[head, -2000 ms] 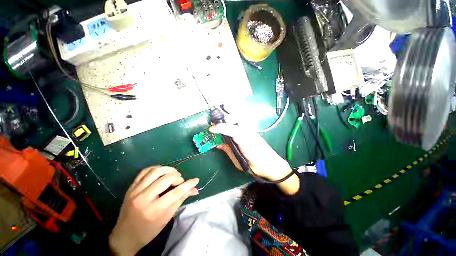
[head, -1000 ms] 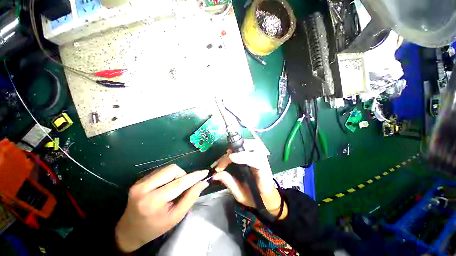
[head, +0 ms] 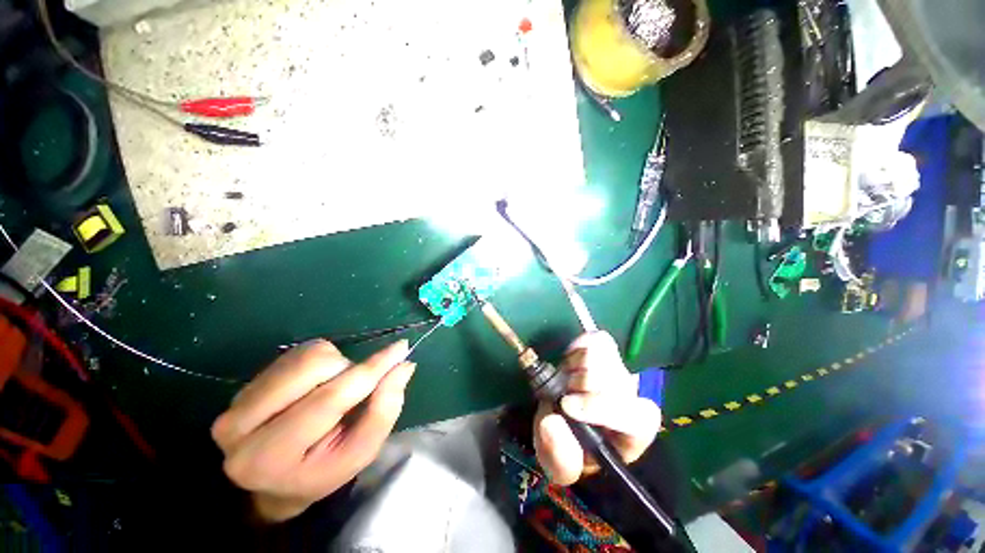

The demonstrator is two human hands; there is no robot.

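The small green circuit board lies tilted on the dark green mat, partly washed out by glare. My left hand pinches a thin silvery solder wire whose end reaches the board's lower edge. My right hand holds the soldering iron, its tip at the board's right part. A slim pale rod with a dark tip runs up from my right fingers to the stained board's edge; I cannot tell what it is. A thin dark strand lies left of the circuit board.
The pale stained board spans the back, with red and black clips. The yellowish wire-wool pot stands back right. Green-handled cutters lie right. Yellow-and-black transformers and an orange device are left.
The right hand was first at the circuit board, then close to the left hand. The hands are now apart, with the iron tip and solder wire at the board. The view has shifted closer.
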